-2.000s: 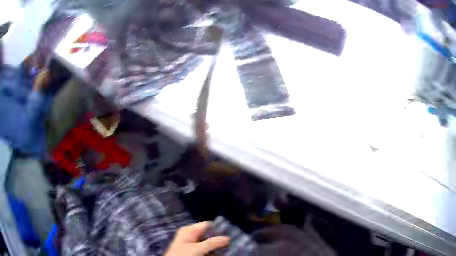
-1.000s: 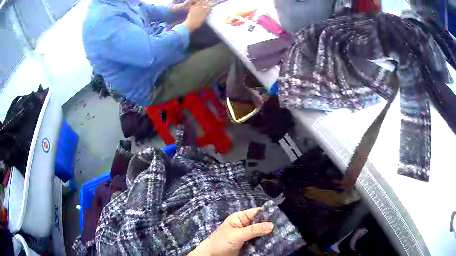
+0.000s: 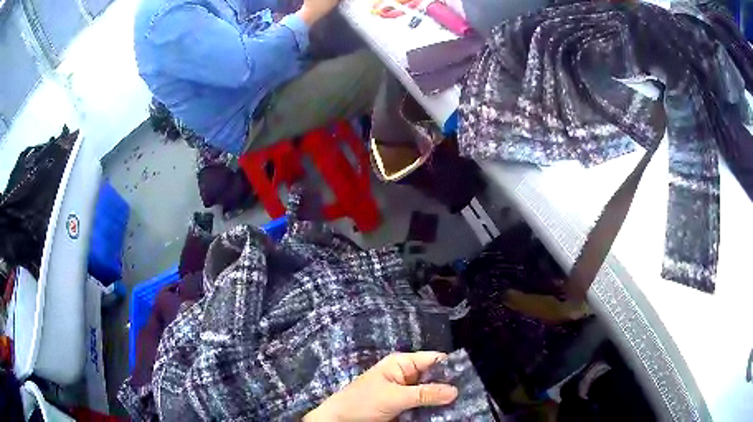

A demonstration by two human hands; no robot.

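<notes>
My left hand [image 3: 388, 391] is at the bottom centre and pinches the end of a plaid strip [image 3: 464, 381] between thumb and fingers. The strip's lower part is cut off by the picture's bottom edge. A large heap of grey, white and purple plaid fabric [image 3: 318, 317] lies beside and behind the hand, over a blue crate [image 3: 149, 298]. My right hand is not in view.
The white table [image 3: 632, 317] on the right bears gathered plaid panels [image 3: 549, 86], a hanging plaid strip [image 3: 692, 198] and a brown strip [image 3: 615, 218] over its edge. A person in a blue shirt [image 3: 206, 66] sits on a red stool [image 3: 318, 173]. Dark bundles lie under the table.
The blurred view has swung left and become sharp. My left hand still holds the plaid piece and sits slightly lower in the picture than a second ago.
</notes>
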